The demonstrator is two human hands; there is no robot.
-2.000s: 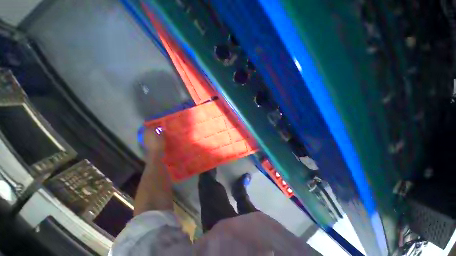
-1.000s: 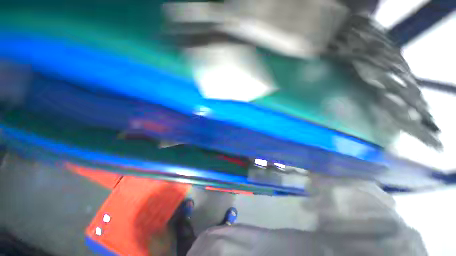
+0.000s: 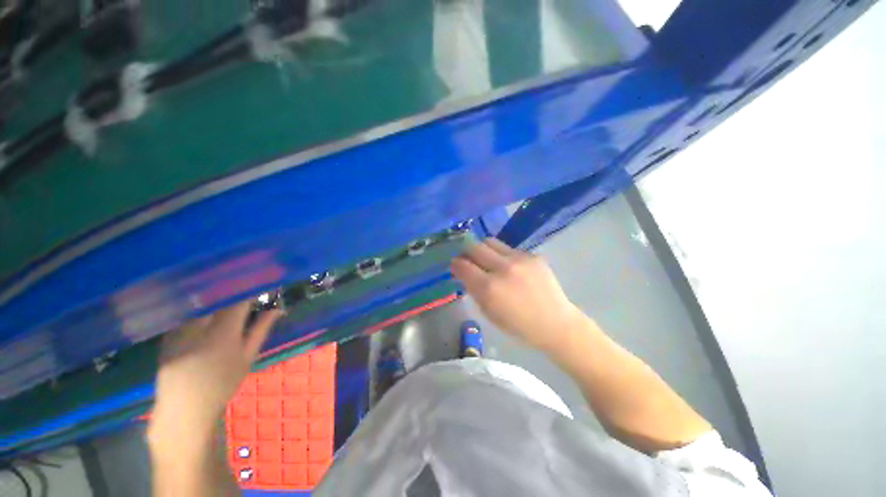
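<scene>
My left hand (image 3: 206, 354) reaches onto the lower green-matted shelf (image 3: 379, 288), its fingertips beside a small shiny round unit (image 3: 265, 300). Another round unit (image 3: 321, 281) lies to its right. My right hand (image 3: 510, 286) is at the shelf's right end, fingers bent, just below a small dark unit or clip (image 3: 460, 227). Whether either hand grips anything cannot be told. Small pale clips (image 3: 369, 266) sit in a row between the hands. An orange-red compartment tray (image 3: 291, 413) is below the shelf, with two small shiny units in its left pockets.
The upper shelf's thick blue edge (image 3: 389, 199) crosses above the hands and hides part of the lower shelf. Dark leads with pale clips lie on the upper green mat (image 3: 223, 121). A perforated blue post (image 3: 719, 97) stands at the right. My feet are on the grey floor (image 3: 631, 291).
The view has turned and steadied on the shelf's right end. Both hands are now in view at the lower shelf. The left hand, at the tray two seconds ago, is now on the shelf.
</scene>
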